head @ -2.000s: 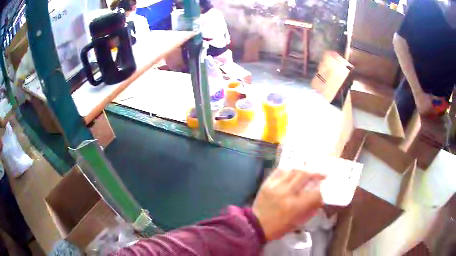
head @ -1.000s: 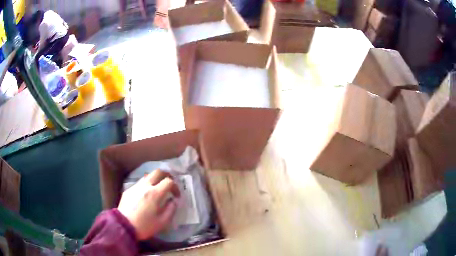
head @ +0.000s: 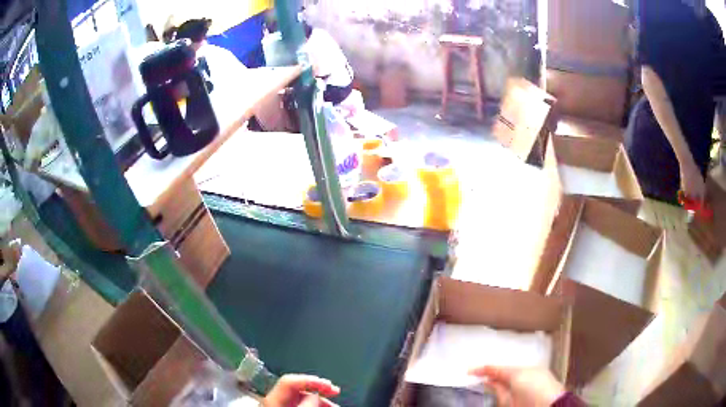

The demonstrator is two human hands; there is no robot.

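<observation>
An open carton (head: 500, 308) stands at the bottom centre, beside the belt end. A flat white foam pad (head: 470, 350) lies in its top, slightly askew, with a greyish thing partly visible under its near edge. My right hand (head: 521, 388) grips the pad's near edge between thumb and fingers, at the carton's near side. My left hand (head: 301, 391) is at the bottom edge, left of the carton, partly cut off, fingers apart and nothing seen in it.
Two cartons with white pads (head: 609, 266) stand at right. A person in dark clothes (head: 677, 103) holds a red tool. Yellow tape rolls (head: 438, 191) stand behind the green belt (head: 318, 294). A green post (head: 187, 306), shelf with black jug (head: 177, 103) and empty carton (head: 143, 346) are left.
The view has swung right and back left. My left hand has left the near carton, where it lay on paper over a bagged product. A white pad and my right hand are now there.
</observation>
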